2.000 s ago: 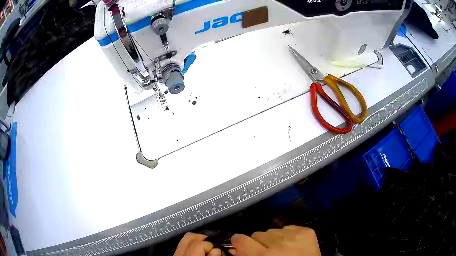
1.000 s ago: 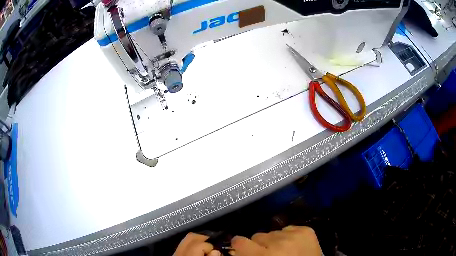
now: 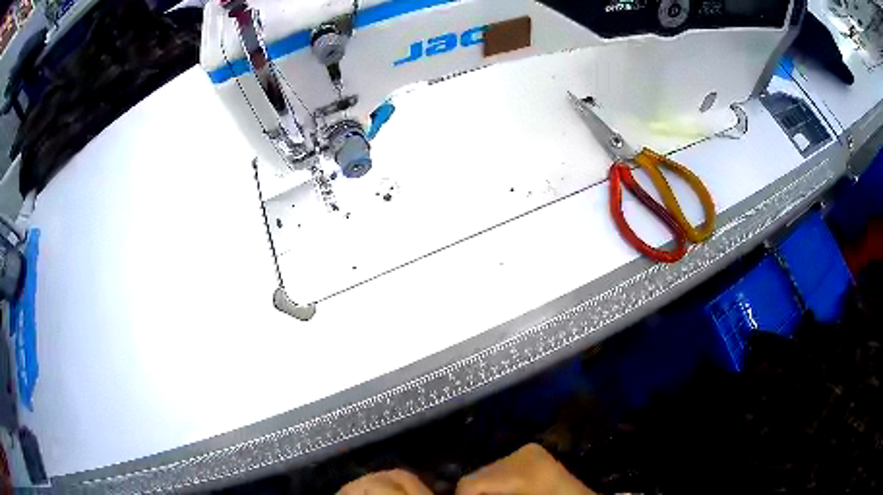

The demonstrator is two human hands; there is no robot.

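My left hand [image 3: 385,482] and my right hand [image 3: 523,474] are close together at the bottom edge, below the table's front edge. Both are cut off by the picture's rim, so their fingertips and anything in them are hidden. Dark cloth [image 3: 765,425] lies low at the right, below the table. The white sewing machine [image 3: 455,87] stands at the back, with its presser foot and needle [image 3: 327,189] at its left end. No cloth shows under the foot. Scissors [image 3: 644,184] with one red and one orange-yellow loop lie on the bed.
An edge ruler [image 3: 484,365] runs along the table's front edge. A dark cloth pile [image 3: 97,87] lies at the back left. A blue crate [image 3: 775,290] is below the table at the right. Dark specks lie near the needle. A grey-blue round fitting [image 3: 352,155] is beside the needle.
My hands have moved down, further out of the picture; the small dark thing between them no longer shows clearly. The view has shifted slightly. The scissors still lie in the same place.
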